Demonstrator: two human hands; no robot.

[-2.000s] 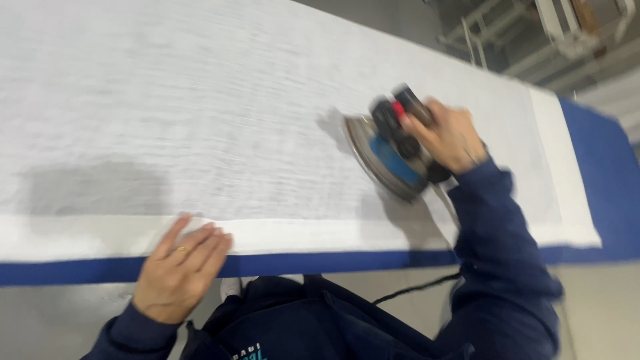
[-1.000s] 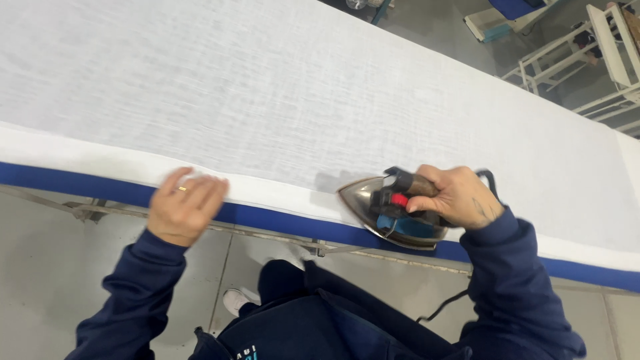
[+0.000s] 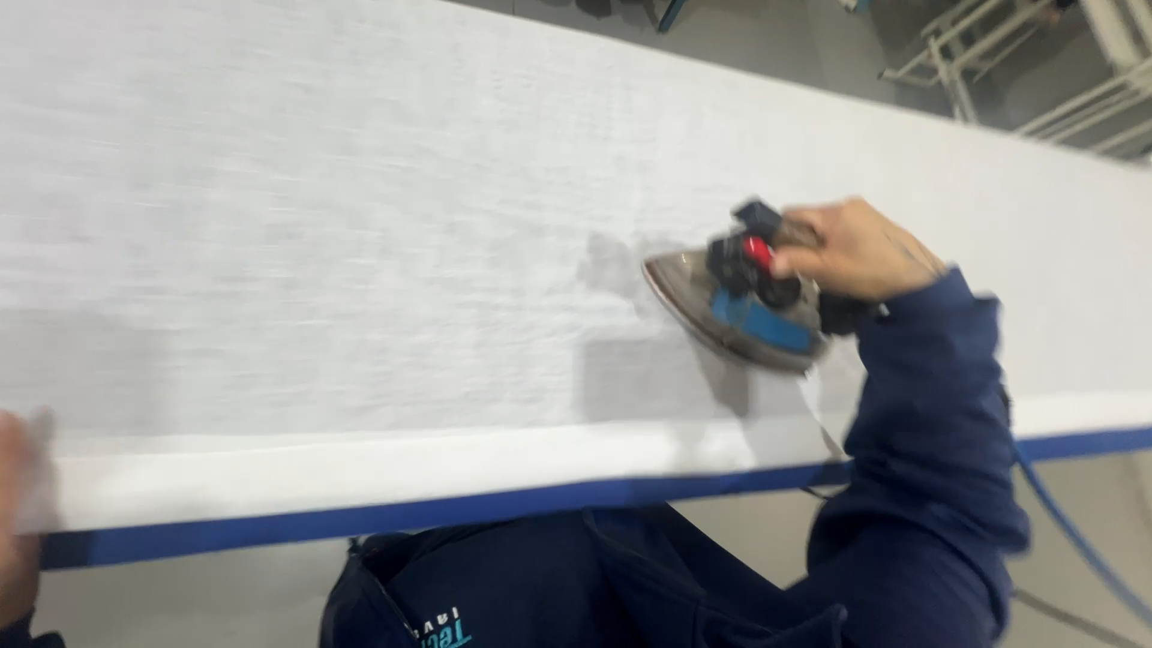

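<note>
A wide sheet of white fabric (image 3: 378, 225) lies over a long table with a blue edge, its near border showing as a brighter white band. My right hand (image 3: 859, 247) is closed around the handle of an electric iron (image 3: 742, 310), which has a metal body, a blue panel and a red button. The iron is over the fabric, right of centre, its tip pointing left; whether its soleplate touches the cloth is unclear. Blurred and cut off by the left frame edge, my left hand (image 3: 20, 513) is at the fabric's near border, its fingers mostly hidden.
The blue table edge (image 3: 468, 511) runs along my body. A blue hose (image 3: 1080, 540) and a dark cable hang at the lower right, near my right sleeve. Beyond the far side of the table stand white metal frames (image 3: 972, 54) on a grey floor.
From the near border, the iron in my right hand has moved away from my body, farther onto the fabric. My left hand has shifted to the left frame edge. The view has also moved.
</note>
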